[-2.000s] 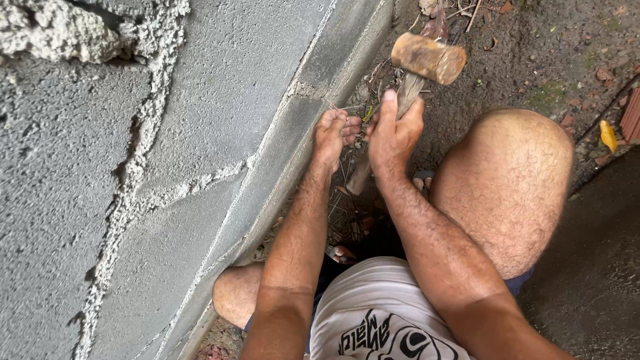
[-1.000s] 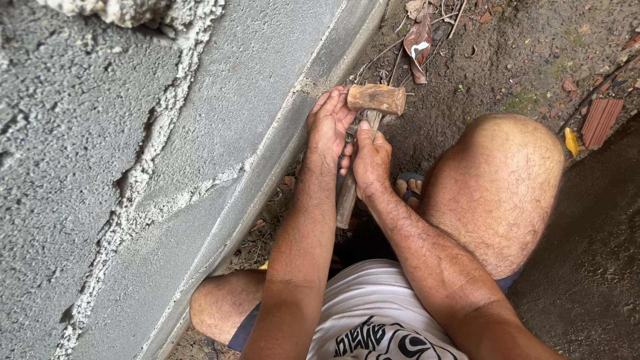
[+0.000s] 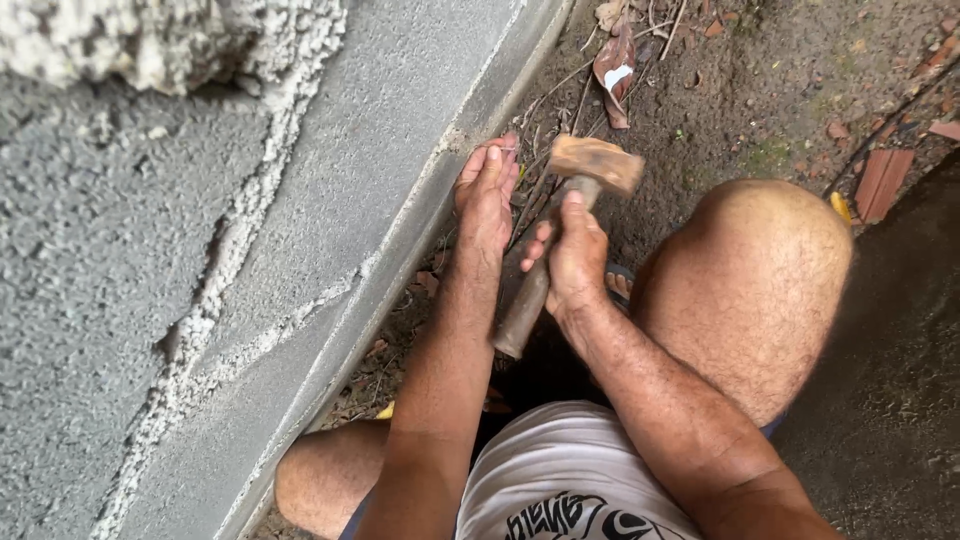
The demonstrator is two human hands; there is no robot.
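A hammer (image 3: 596,163) with a rusty head and a worn wooden handle is gripped in my right hand (image 3: 574,255), close below the head. The head tilts slightly and stands a short way right of my left hand (image 3: 486,184). Against the lower edge of the grey block wall (image 3: 360,172), my left hand pinches a thin nail (image 3: 507,148) between thumb and fingers. The nail points toward the wall; whether its tip is in the wall is hidden by the fingers. The hammer head and the nail are apart.
Rough mortar joints (image 3: 247,225) run across the wall. On the soil lie a dry brown leaf (image 3: 615,71), thin twigs, a ridged piece of red brick (image 3: 885,184) and a yellow leaf (image 3: 840,206). My knee (image 3: 757,255) is bent at the right.
One second ago the hammer head was against my left hand; now it is away to the right. My left hand stays beside the wall's lower edge.
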